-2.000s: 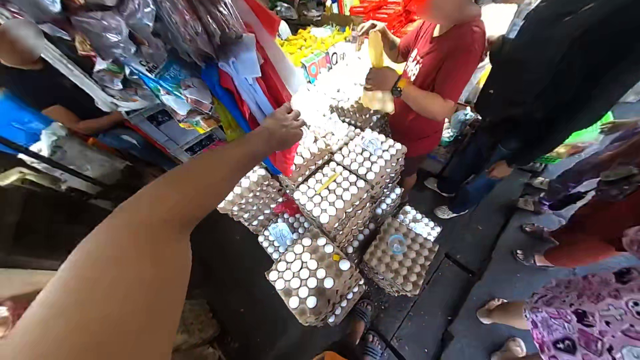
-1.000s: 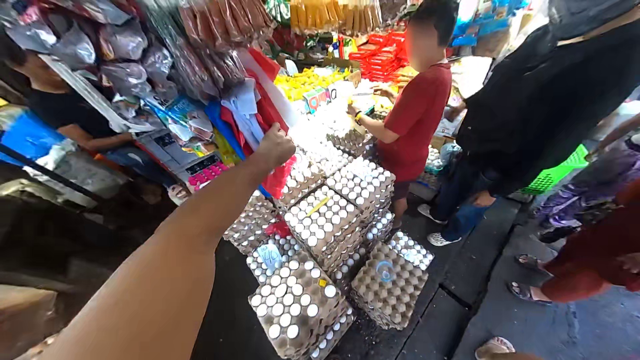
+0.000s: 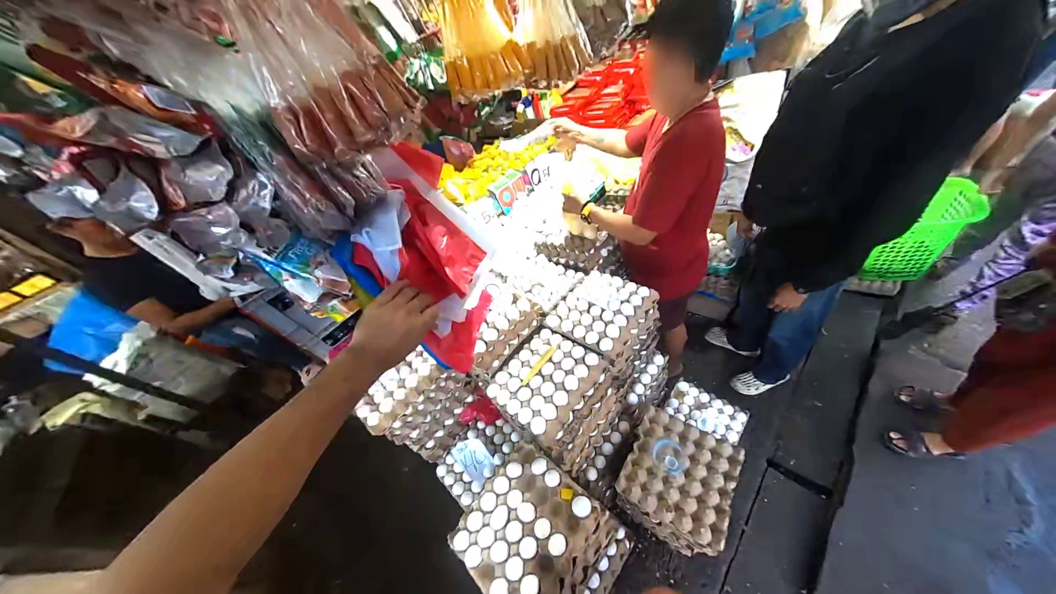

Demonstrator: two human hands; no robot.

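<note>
My left hand [image 3: 396,324] reaches in from the lower left, its fingers bent at the lower part of a hanging bunch of red plastic bags [image 3: 437,247]. White and blue bags hang in the same bunch. Whether the fingers grip the plastic is not clear. Just right of and below the hand stand stacked egg trays [image 3: 549,384] full of white eggs, a yellow strip lying on one. A partly filled egg tray [image 3: 520,528] is nearer, with a handwritten price card [image 3: 473,460] behind it. My right hand cannot be made out.
A person in a red shirt [image 3: 681,198] stands behind the trays, hands over the bright stall. Another in black [image 3: 874,124] stands to the right, near a green plastic basket [image 3: 932,227]. Packed goods [image 3: 330,99] hang overhead at left. An empty-looking egg tray [image 3: 685,478] tops a low stack.
My left hand, earlier a loose fist beside the hanging bags, is now at their lower part with fingers more spread. The person in red has turned toward the stall and stretched out an arm.
</note>
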